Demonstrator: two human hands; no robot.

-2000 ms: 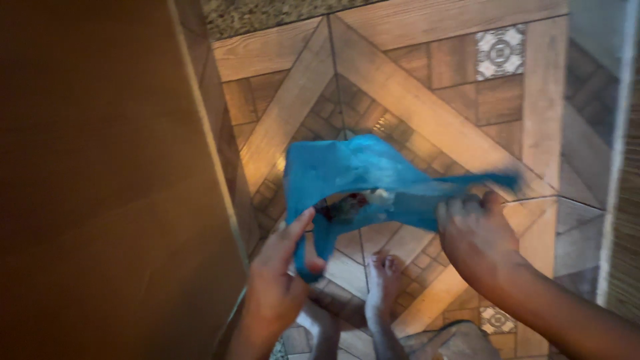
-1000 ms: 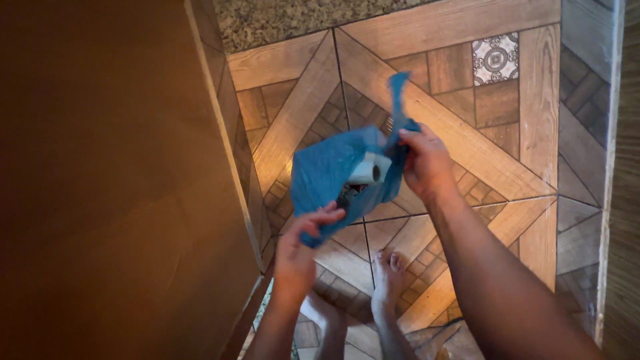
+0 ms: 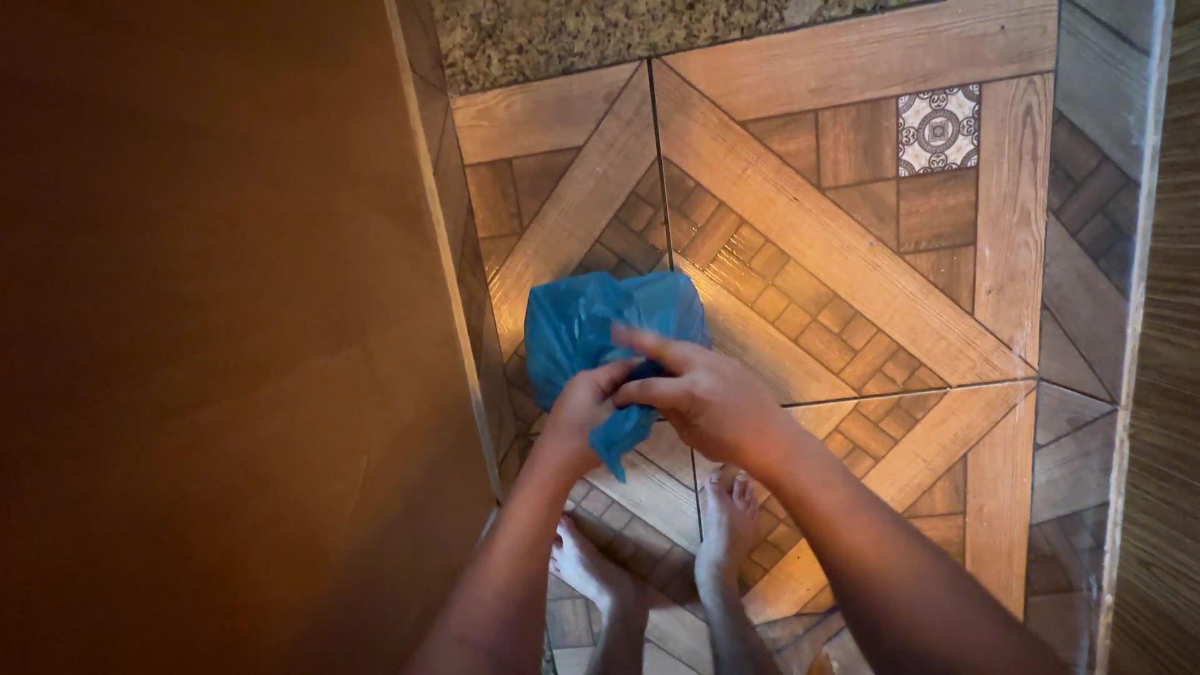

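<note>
A blue plastic bag (image 3: 581, 323) hangs above the tiled floor, its mouth gathered between my two hands. My left hand (image 3: 581, 408) grips the bunched plastic from the left, fingers closed on it. From the right, my right hand (image 3: 698, 389) pinches the same bunched part with thumb and fingers, the index finger stretched out over the bag and blurred. A loose blue end dangles below the hands. Whatever the bag holds is hidden now.
A brown panel (image 3: 225, 328) fills the left side. Wood-patterned floor tiles (image 3: 844, 253) lie below, with a speckled stone strip (image 3: 600, 33) beyond them. My bare feet (image 3: 727, 525) stand under the bag. A dark wood-grained surface (image 3: 1162, 394) runs along the right edge.
The bag's mouth was spread earlier, with a white roll-like object and other contents visible inside; now it is gathered shut. My right hand has come leftward to meet my left hand.
</note>
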